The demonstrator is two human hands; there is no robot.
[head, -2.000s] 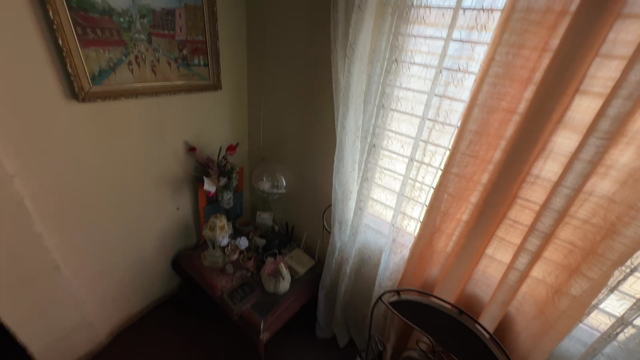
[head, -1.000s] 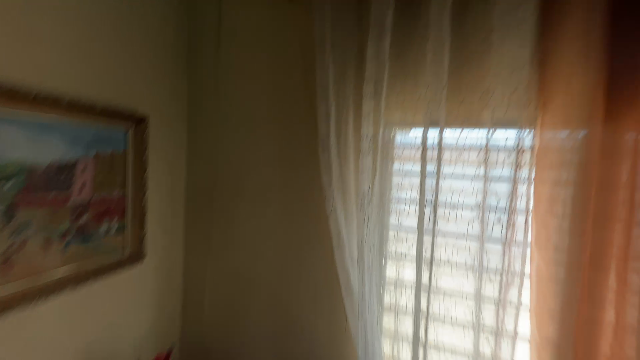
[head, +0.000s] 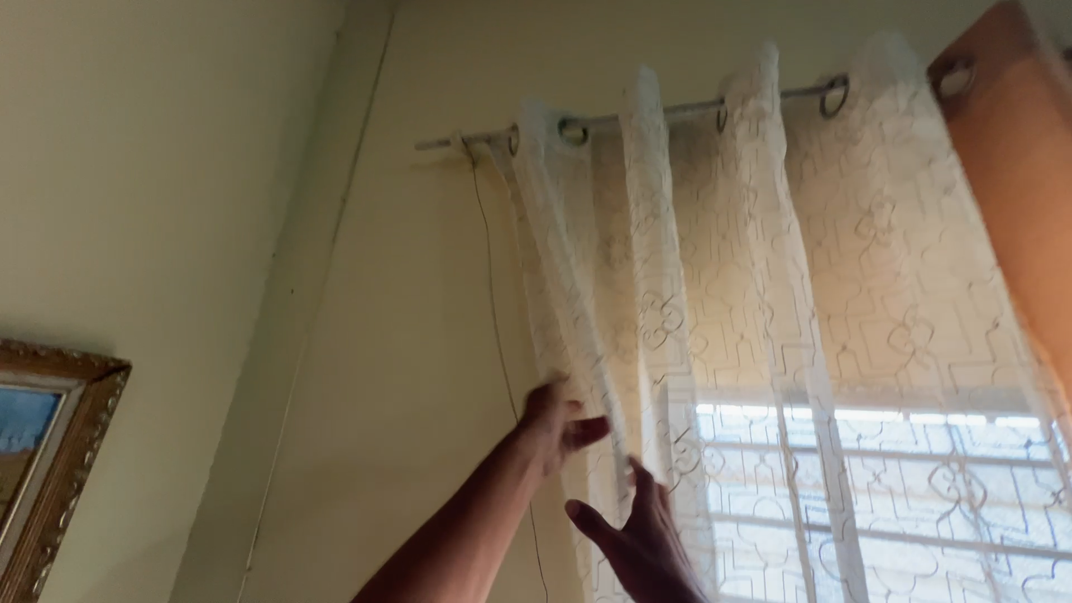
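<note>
A sheer white patterned curtain (head: 662, 310) hangs by metal grommets from a curtain rod (head: 695, 109) high on the wall. My left hand (head: 557, 423) is raised at the left edge of this curtain, its fingers slightly blurred; whether it pinches the cloth cannot be told. Lower and to the right, my right hand (head: 641, 523) reaches up at a fold of the curtain with thumb and fingers apart, holding nothing that shows. To the right of the sheer one hangs an orange curtain (head: 997, 142) on the same rod side.
Behind the sheer curtain is a bright louvred window (head: 888, 494). A thin dark cord (head: 494, 310) hangs from the rod's left end down the wall. The room's corner runs left of it, and a painting in an ornate gilt frame (head: 79, 452) hangs on the left wall.
Both my hands have come into view, raised at the sheer curtain. The view has tilted up from the corner table to the curtain rod.
</note>
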